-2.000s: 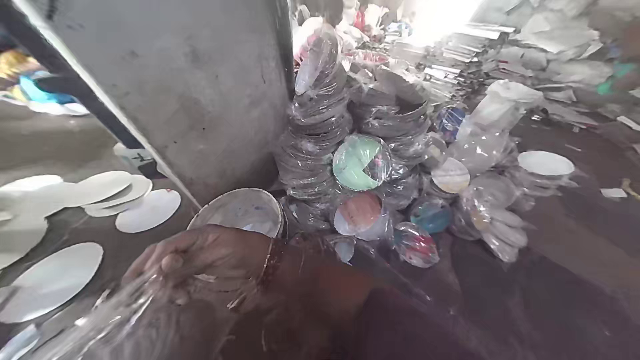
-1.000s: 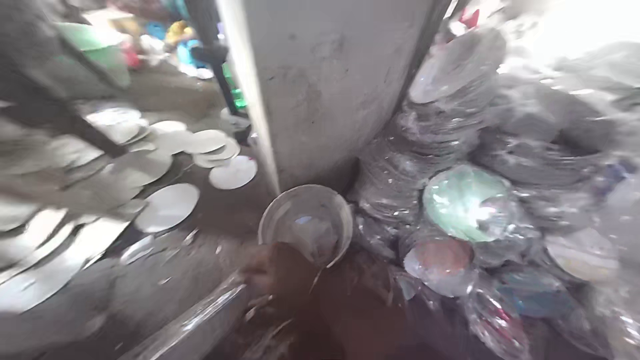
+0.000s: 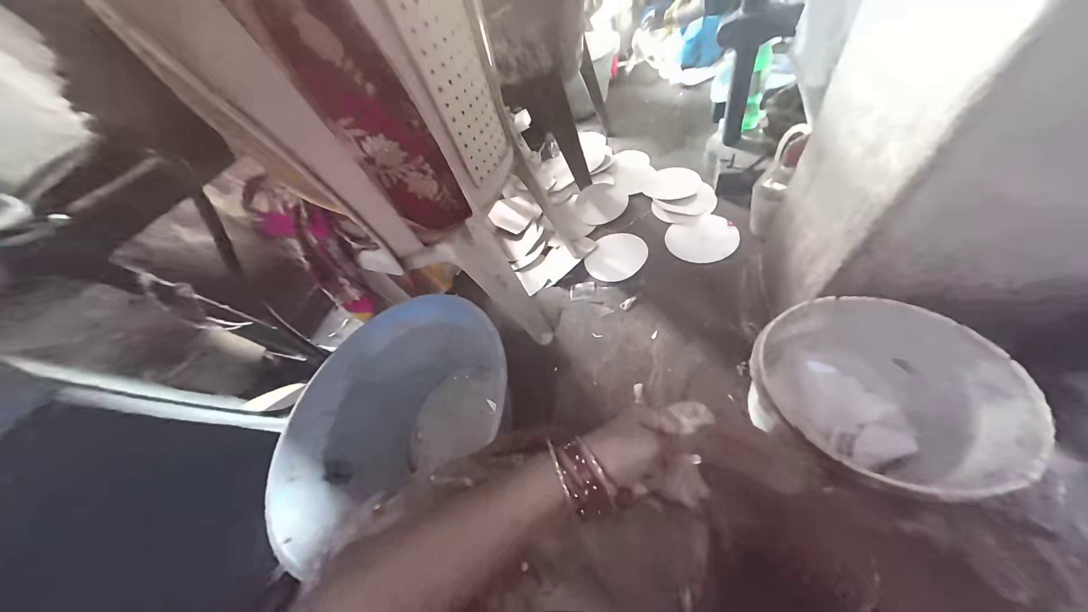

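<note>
My left hand (image 3: 633, 442), with red and gold bangles at the wrist, is at the lower middle, its fingers closed around crumpled clear plastic film (image 3: 687, 416). My right hand (image 3: 684, 480) is blurred and meets the left at the film; its fingers cannot be made out. A large blue-grey plastic tub (image 3: 374, 382) stands tilted in view on the left, with a pale round piece (image 3: 455, 421) inside. To the right is a whitish round tub (image 3: 901, 382) with scraps of clear or white material in its bottom.
White discs (image 3: 616, 257) lie scattered on the floor ahead, near the legs of a plastic chair (image 3: 476, 93) with a red patterned cloth (image 3: 382, 127). A pale pillar (image 3: 952, 170) rises at the right. A dark flat surface (image 3: 144, 510) is at the lower left.
The view has swung far to the left; the stacks of film-wrapped goods seen earlier are out of view. The blue-grey tub and the chair have come into view.
</note>
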